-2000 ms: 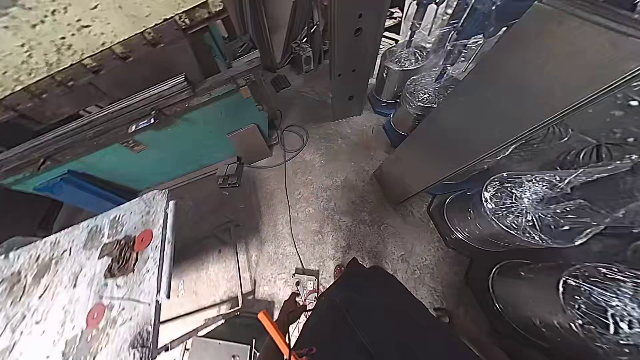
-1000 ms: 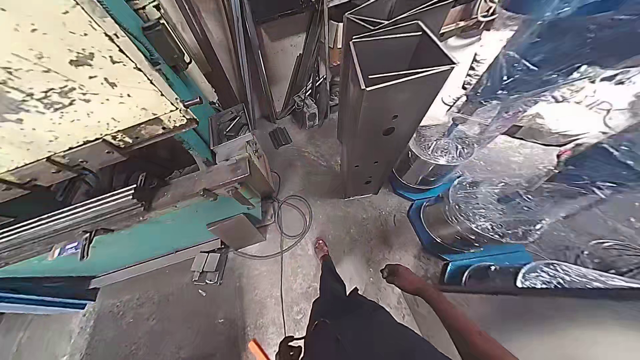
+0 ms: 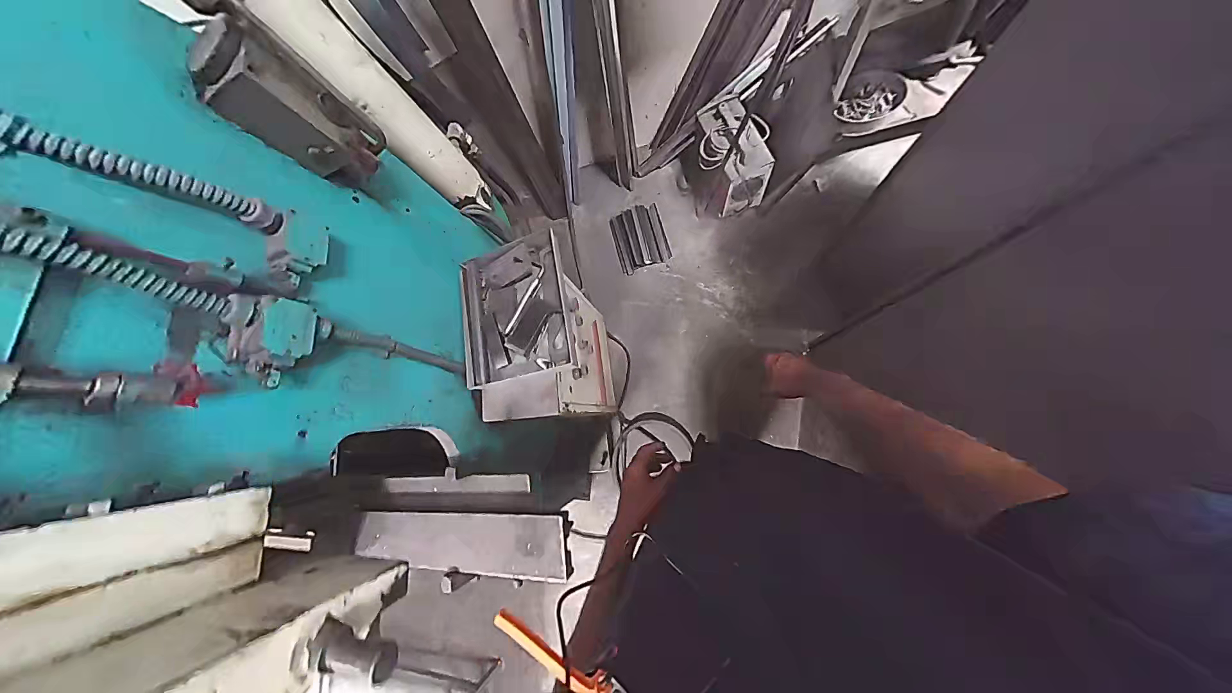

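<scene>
My left hand (image 3: 651,464) hangs low by my dark shirt, fingers loosely curled with a gap between them and no object visible in it. Beyond it a coiled black cable (image 3: 664,421) lies on the concrete floor. My right hand (image 3: 787,374) is held out over the floor beside a large dark metal panel (image 3: 1039,279); its fingers are curled, and I cannot tell whether it touches the edge or holds anything. An orange bar-like object (image 3: 535,647) shows beside my left forearm at the bottom.
A teal machine (image 3: 385,231) with coil springs fills the left, and a control box (image 3: 587,361) carrying loose metal pieces in its tray stands against it. Ahead are ribbed metal pieces (image 3: 640,238) on the floor, a small wired box (image 3: 736,168), leaning metal profiles (image 3: 616,87) and a bowl of small parts (image 3: 871,98).
The view has swung strongly. The teal machine's side and its control box are now close on the left; the upright punched metal column and wrapped cylinders seen earlier are no longer recognizable in view.
</scene>
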